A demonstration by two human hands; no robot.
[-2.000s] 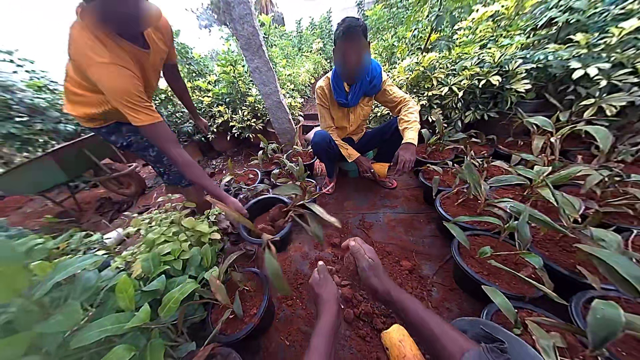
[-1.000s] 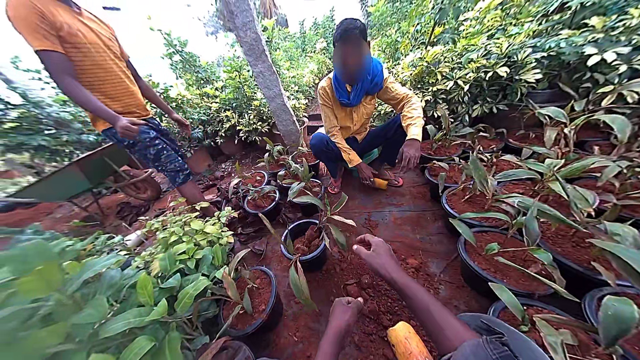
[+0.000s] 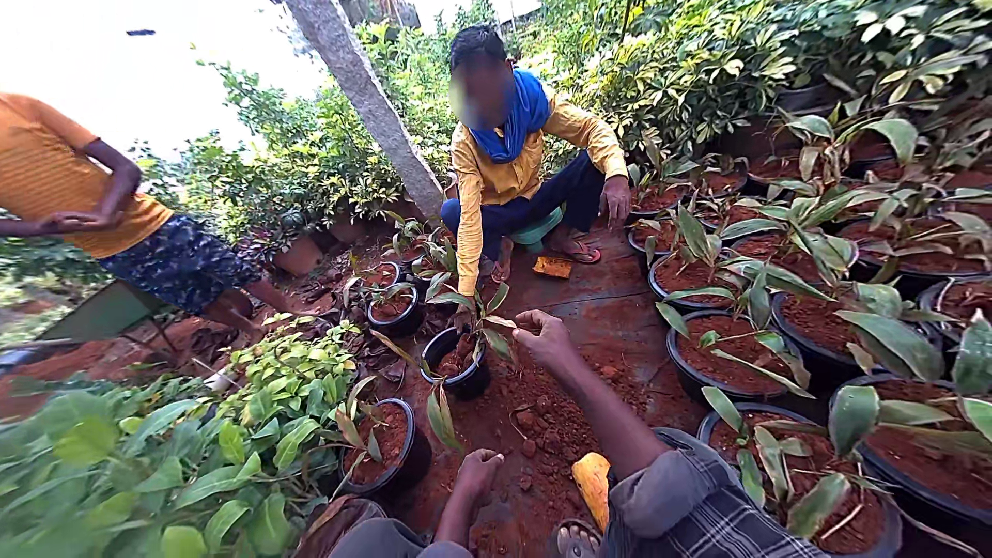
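Observation:
My right hand (image 3: pixel 545 338) is raised beside a black plastic pot (image 3: pixel 470 381) of red soil, its fingertips at a pale leaf tip (image 3: pixel 500 321) of the potted plant; whether they pinch it is unclear. My left hand (image 3: pixel 478 470) hangs low over the ground, fingers curled, just below the same pot. A co-worker's hand, at the end of a yellow sleeve (image 3: pixel 468 256), reaches down to the plant's stems from behind. Loose red soil (image 3: pixel 542 426) lies between my hands. Near my right forearm is a yellow plastic piece (image 3: pixel 592 484).
Rows of black pots with leafy plants (image 3: pixel 717 353) line the right. Another pot (image 3: pixel 387 449) stands at left, near leafy plants (image 3: pixel 178 465). A co-worker in blue scarf (image 3: pixel 511 116) squats ahead; a person in orange shirt (image 3: pixel 70 178) stands left. An orange-yellow piece (image 3: pixel 552 267) lies ahead.
The squatting co-worker has reached a hand to the potted plant, and the orange-yellow piece now lies on the ground. Between the earlier frames, the person in orange let go of the pot and straightened up.

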